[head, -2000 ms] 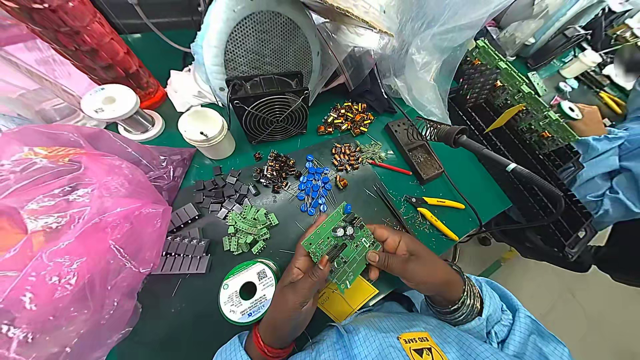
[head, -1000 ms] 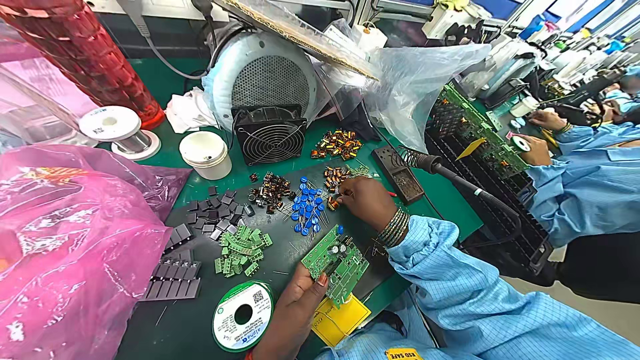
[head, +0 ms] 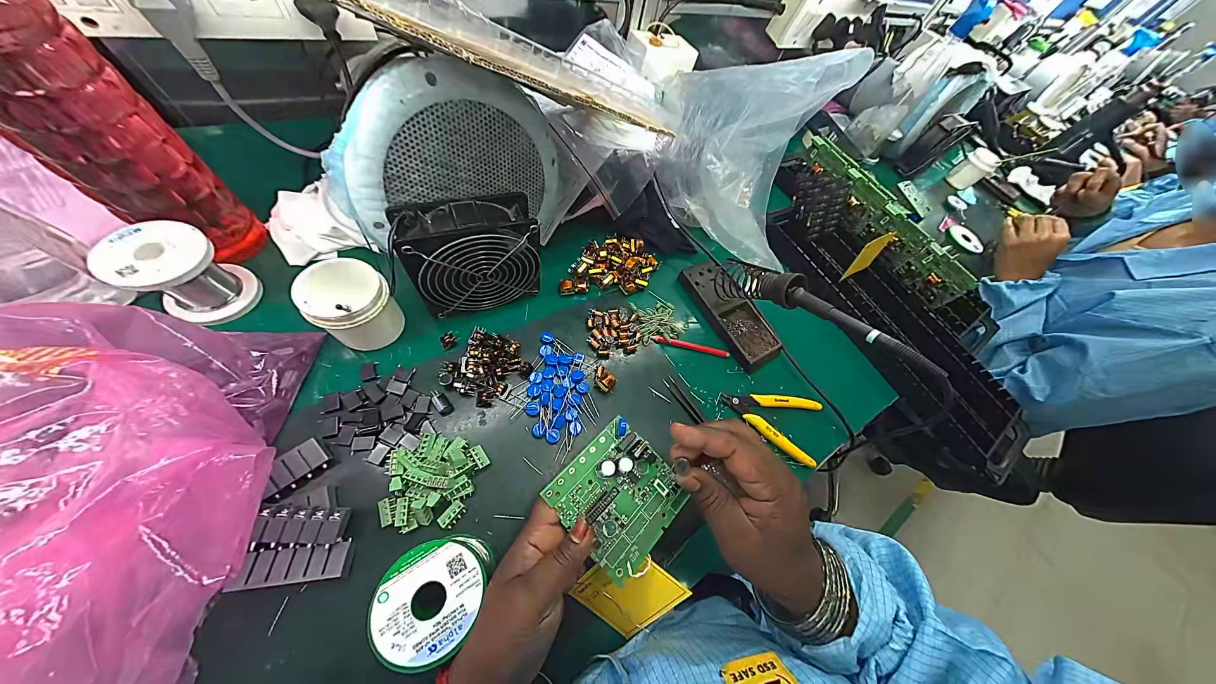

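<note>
My left hand (head: 532,579) grips the lower left edge of a green circuit board (head: 617,499), which carries white-topped cylindrical parts and a blue part. Just right of the board, my right hand (head: 750,503) pinches a small dark round component (head: 681,466) between thumb and fingers. Beyond the board lie blue disc components (head: 558,389) with wire leads, copper-wound coils (head: 613,331) and a pile of dark wound parts (head: 484,366). Green terminal blocks (head: 432,480) and black block-shaped components (head: 380,408) are to the left. A yellow card (head: 632,598) lies under the board.
A solder spool (head: 427,603) stands near my left hand. Yellow-handled cutters (head: 779,432), tweezers (head: 682,399) and a soldering iron (head: 836,323) are at right. A black fan (head: 465,256) and a white tub (head: 347,304) stand behind. Another person's sleeve (head: 1121,313) is at far right, beside racked boards (head: 893,218).
My right hand has come back from the coil pile to beside the board, now with a small round component in its fingers. The left hand still holds the board.
</note>
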